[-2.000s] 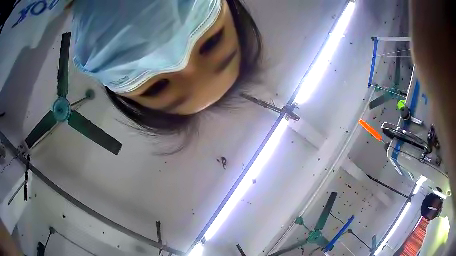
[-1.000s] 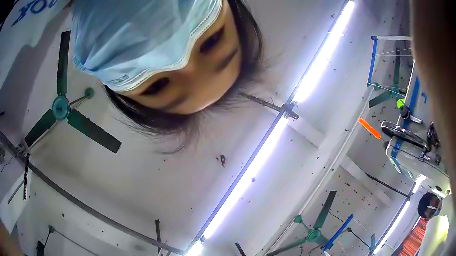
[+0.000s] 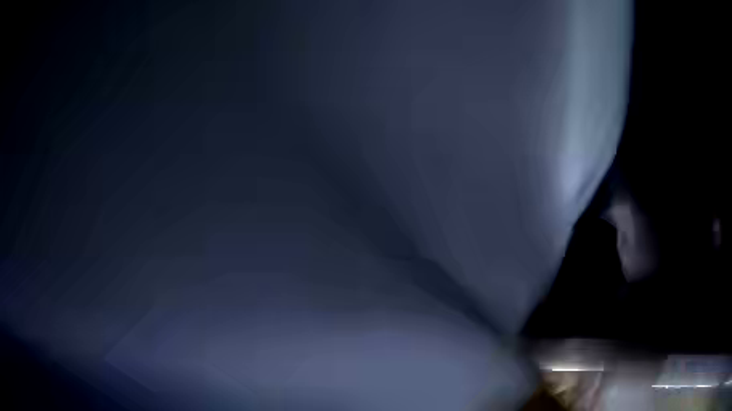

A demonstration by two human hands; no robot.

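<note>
A dark, blurred blue-grey surface (image 3: 401, 160) with soft folds, perhaps cloth, fills most of the view very close to the camera. A paler band (image 3: 598, 96) runs down its right edge. What it belongs to cannot be told. Neither of my hands can be made out. No machine or work piece can be made out.
The right side is nearly black, with a small pale blurred shape (image 3: 634, 241) in it. At the bottom right corner is a bright blurred strip (image 3: 574, 369) with thin light lines, too unclear to name.
The earlier view of a masked person's face, ceiling, fans and tube lights is gone. A dark, close, blurred surface now covers most of the picture.
</note>
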